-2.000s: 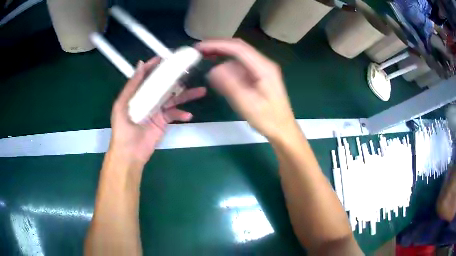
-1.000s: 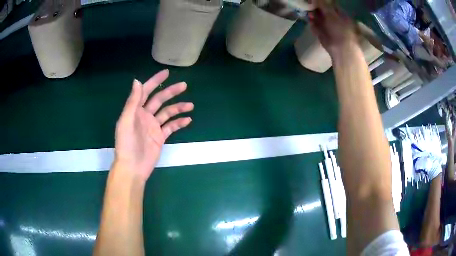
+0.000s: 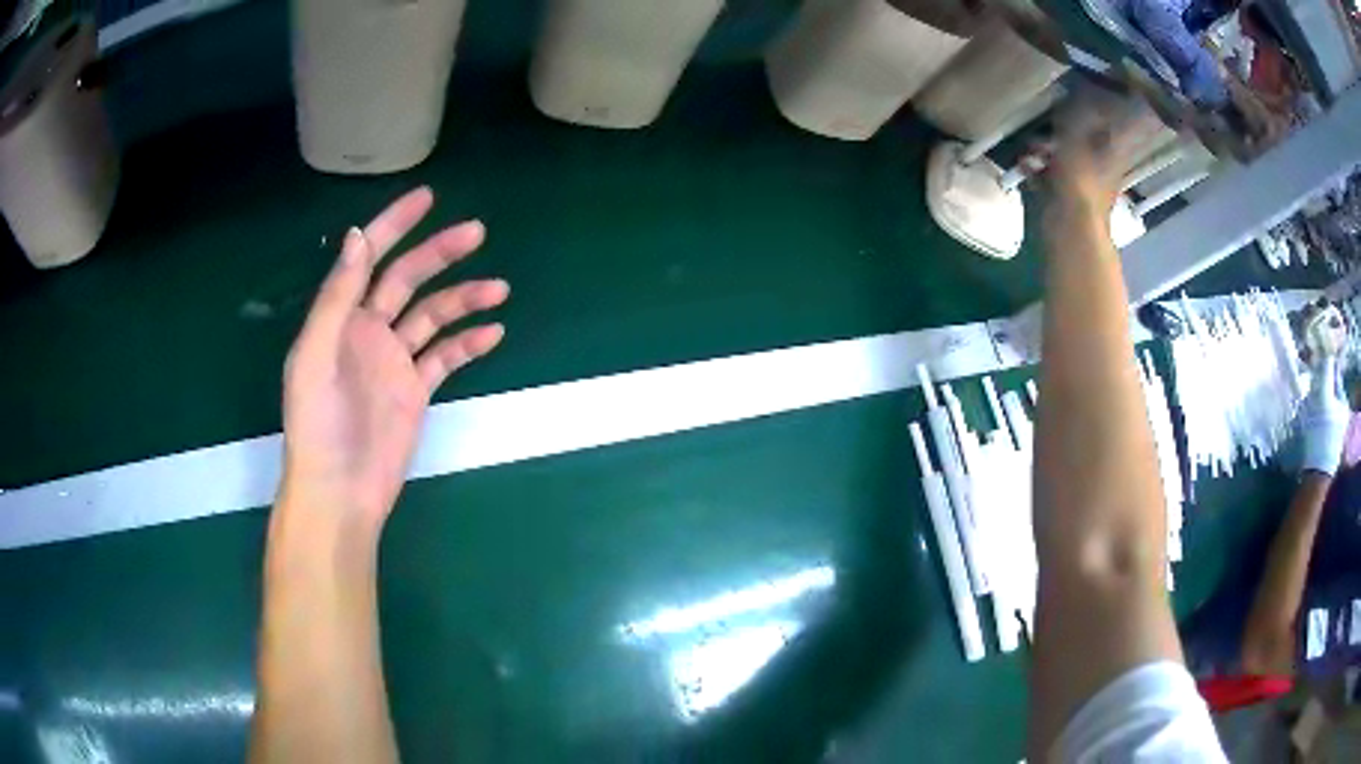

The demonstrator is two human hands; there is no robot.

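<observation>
My left hand (image 3: 366, 336) is bare and open, palm up, fingers apart and empty, over the white rail at left. My right hand (image 3: 1097, 149) reaches to the upper right; it is small and blurred. Its fingers are at the tube ends of a base-and-tube assembly (image 3: 978, 205), an off-white rounded base with two white tubes. I cannot tell whether the fingers grip a tube. A second assembly (image 3: 1127, 224) shows partly behind my right wrist.
Several beige buckets (image 3: 373, 90) stand along the far belt. A white rail (image 3: 672, 403) crosses the view to a grey post (image 3: 1239, 217). White tubes (image 3: 985, 508) lie at right under my forearm, with another pile (image 3: 1236, 381) beyond. A person's gloved hand (image 3: 1325, 418) is at far right.
My right hand let go of the earlier assembly and moved to the upper right, lately from a bucket to another assembly. My left hand is now empty. The buckets have shifted left since one second ago.
</observation>
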